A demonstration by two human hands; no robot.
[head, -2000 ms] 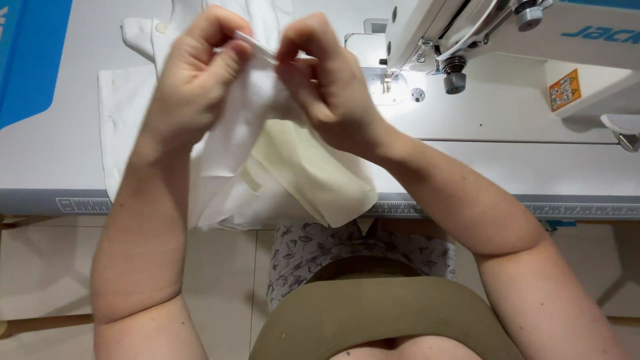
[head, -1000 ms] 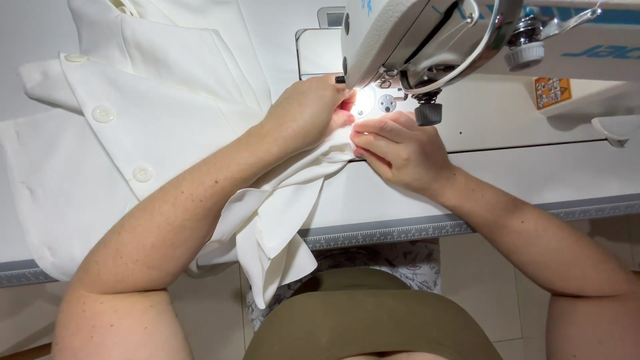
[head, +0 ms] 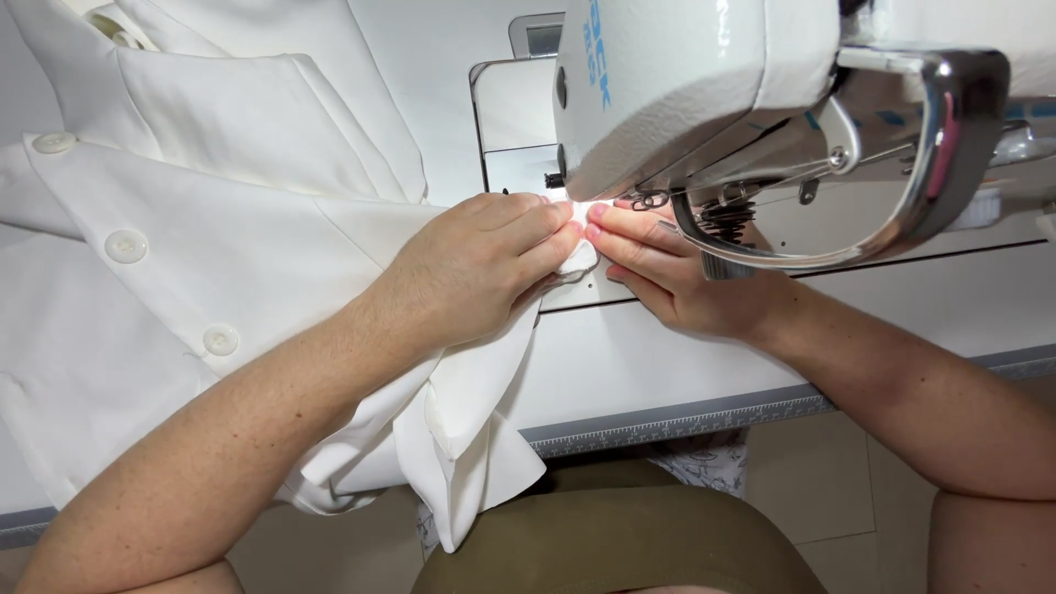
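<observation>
A white buttoned garment [head: 272, 190] lies over the left of the table, its loose folds hanging past the front edge. My left hand [head: 470, 264] grips a small edge of it between thumb and fingers, beneath the head of a white sewing machine [head: 676, 91]. Close on the right, the fingertips of my right hand [head: 676, 264] touch the same bit of cloth, fingers stretched and held together. The machine head hides the needle and presser foot, and its metal guard covers part of my right hand. Lamp light falls on the fingertips.
A ruler strip [head: 685, 421] runs along the table's front edge. The machine's slide plate [head: 516, 107] lies beyond my left hand. Round white buttons [head: 126, 246] line the garment. My lap is below the table edge.
Two seconds ago both hands held the cloth up left of the machine; since then they have come down to the right, under its head. The garment now lies spread at the left. The view has moved closer.
</observation>
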